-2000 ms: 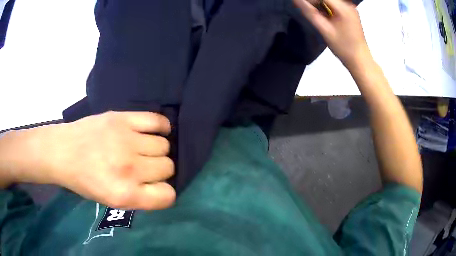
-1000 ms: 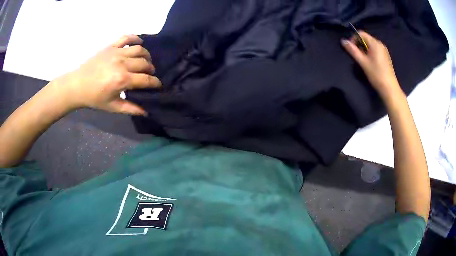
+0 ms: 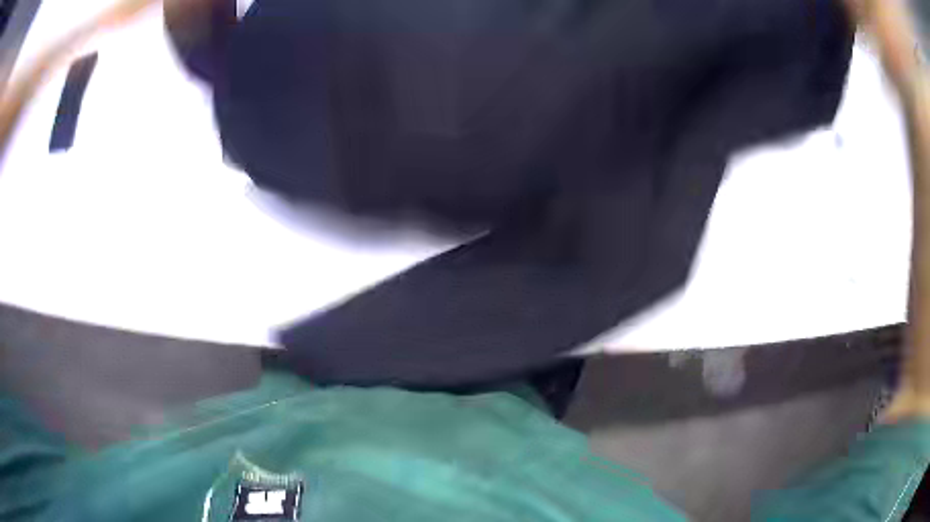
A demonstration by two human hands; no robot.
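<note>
The dark jacket [image 3: 530, 133] is spread over the white worktable, blurred by motion. Its body fills the top middle. A lower part slants down to the left and overhangs the table's near edge by the green top. My left forearm leaves at the top left and my right forearm at the top right. Both hands are beyond the top edge, so their grip is hidden. A blurred brownish patch beside the jacket at the upper left is too unclear to name.
A small flat black rectangle, perhaps a mobile phone [image 3: 73, 102], lies on the white worktable [image 3: 122, 235] at the left. Grey floor [image 3: 673, 449] shows below the table's curved near edge. A pale round spot [image 3: 724, 372] shows below the edge at the right.
Both hands have moved up and out of view. The jacket has shifted away from me and turned, from bunched with shiny folds to flatter. More white tabletop and the black rectangle now show at left.
</note>
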